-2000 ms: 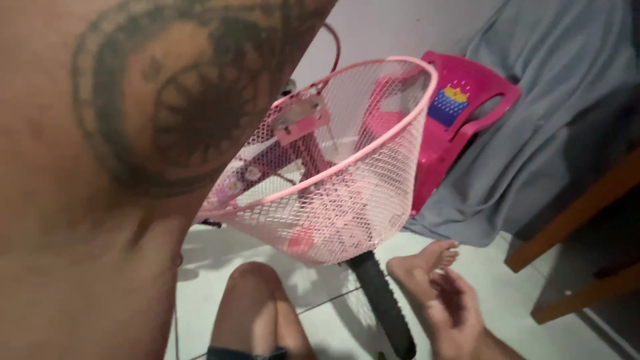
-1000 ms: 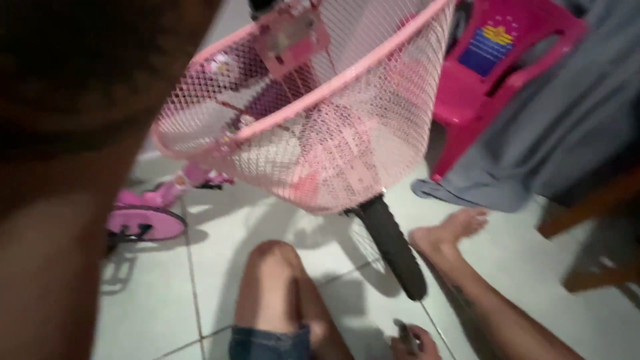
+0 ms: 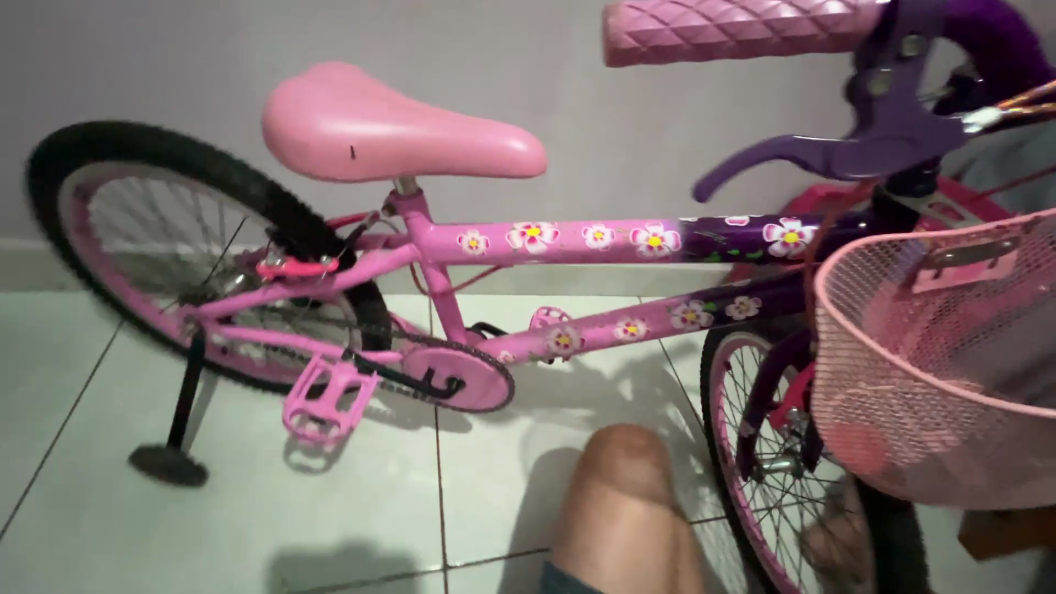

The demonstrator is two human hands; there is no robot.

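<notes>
A child's bicycle with a pink saddle stands side-on. Its pink frame tube carries flower decals and turns purple toward the front. A pink grip and a purple brake lever are at the top right. The pink mesh basket hangs over the front wheel. Behind the wheel's spokes, low at the right, shows a blurred patch of skin, perhaps my right hand; its fingers and anything held are unclear. My left hand is out of view.
A bent knee is in front of the bicycle on the tiled floor. A stabilizer arm with a dark end sits beside the rear wheel. The wall rises behind. A wooden piece shows at the lower right.
The view has swung left, bringing the saddle, frame and rear wheel into sight. The tattooed skin that filled the left side is out of view. The pink chair is now mostly hidden.
</notes>
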